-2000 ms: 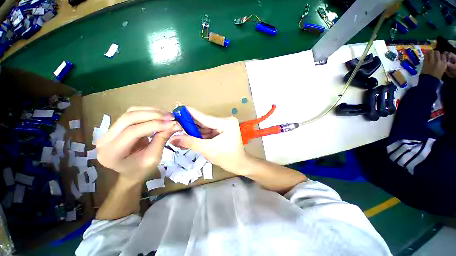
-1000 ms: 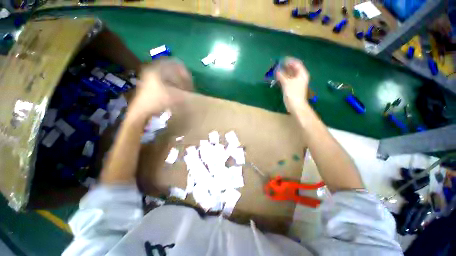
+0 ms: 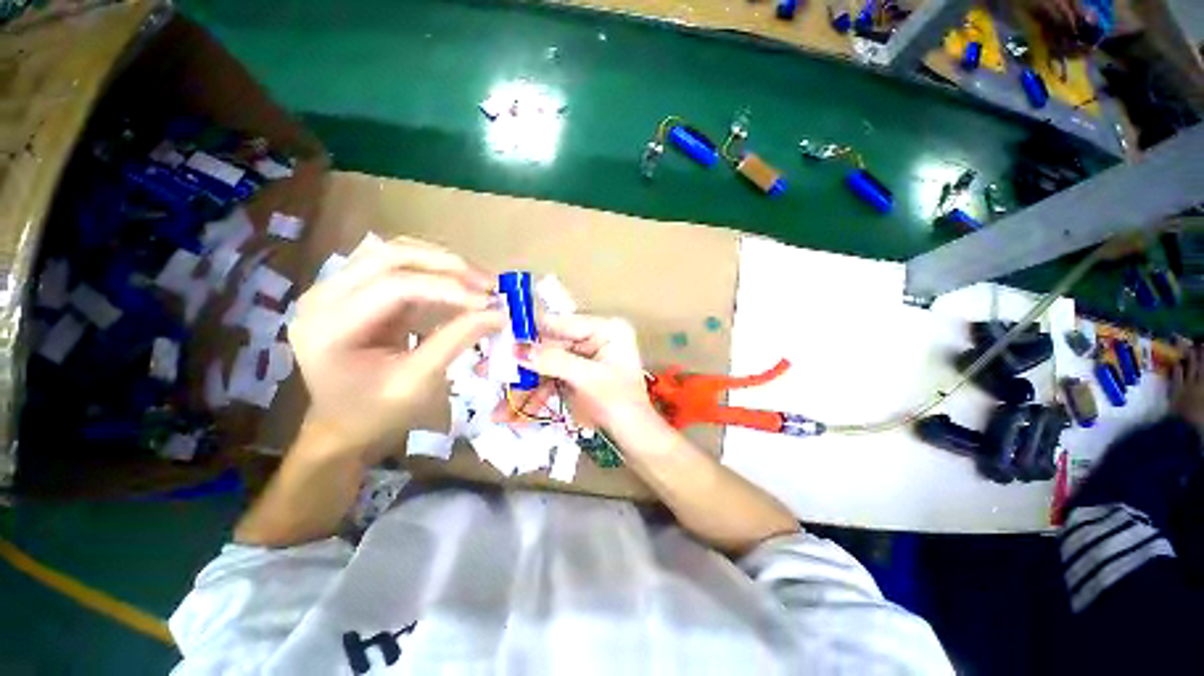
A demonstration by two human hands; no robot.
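Observation:
A blue battery pack stands roughly upright between my hands above the cardboard work mat. My right hand grips its lower part; thin wires and a small green circuit board hang below that hand. My left hand has its thumb and fingertips together at the pack's upper left side; whether they hold a white piece cannot be told. A loose pile of small white paper pieces lies under and around my hands.
A cardboard carton with blue packs is at left. An orange air gun with a pale hose lies right. Packs lie on the green belt. Black parts sit on the white board. A grey post and a neighbour's sleeve are at right.
One second ago my hands were apart, the left near the carton and the right over the belt. Now both are together over the mat with a blue pack in the right hand.

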